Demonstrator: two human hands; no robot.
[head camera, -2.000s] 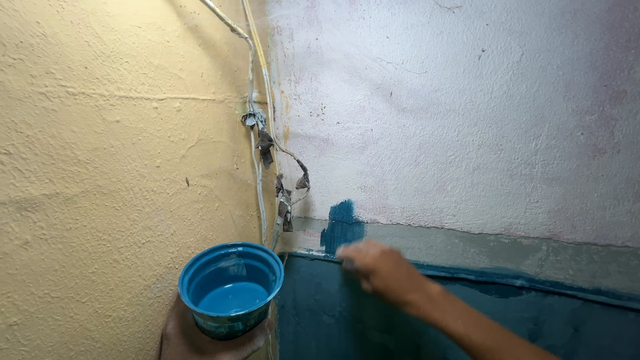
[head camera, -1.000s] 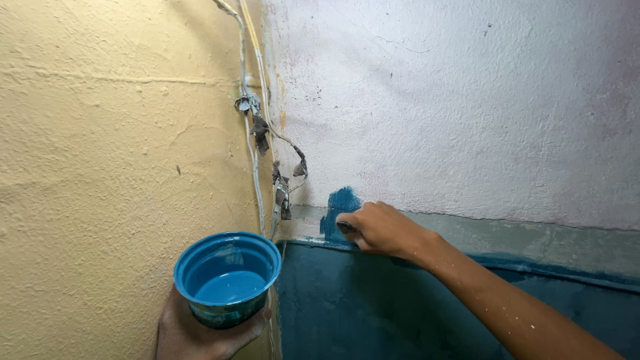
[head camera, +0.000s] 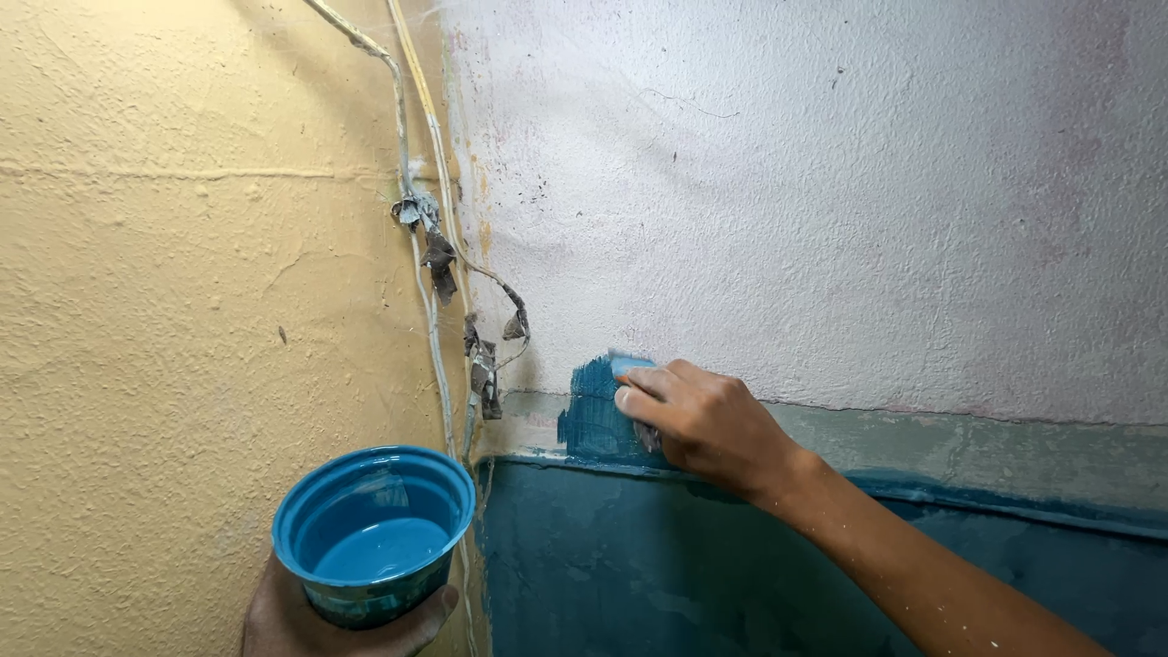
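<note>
My left hand (head camera: 351, 630) holds a round tub (head camera: 374, 598) from below, at the lower left beside the wall corner. Blue paint (head camera: 383, 549) lies inside it, and its rim is coated blue. My right hand (head camera: 707, 415) is closed around a paintbrush (head camera: 631, 367), mostly hidden by the fingers, with its blue-wet end against the wall. Around and left of the brush is a patch of fresh blue paint (head camera: 591, 411), which spans the grey band and the bottom of the white wall.
A yellow wall (head camera: 182, 319) meets the white wall (head camera: 776, 228) at a corner. Electrical cables (head camera: 429, 310) run down it, with peeling dark tape (head camera: 440, 265). A grey band (head camera: 958, 447) lies above the dark blue lower wall (head camera: 639, 566), with a raised ridge between them.
The blue patch has grown wider to the right. My right hand has moved up and right from the ridge, the brush still in it. My left hand still holds the tub.
</note>
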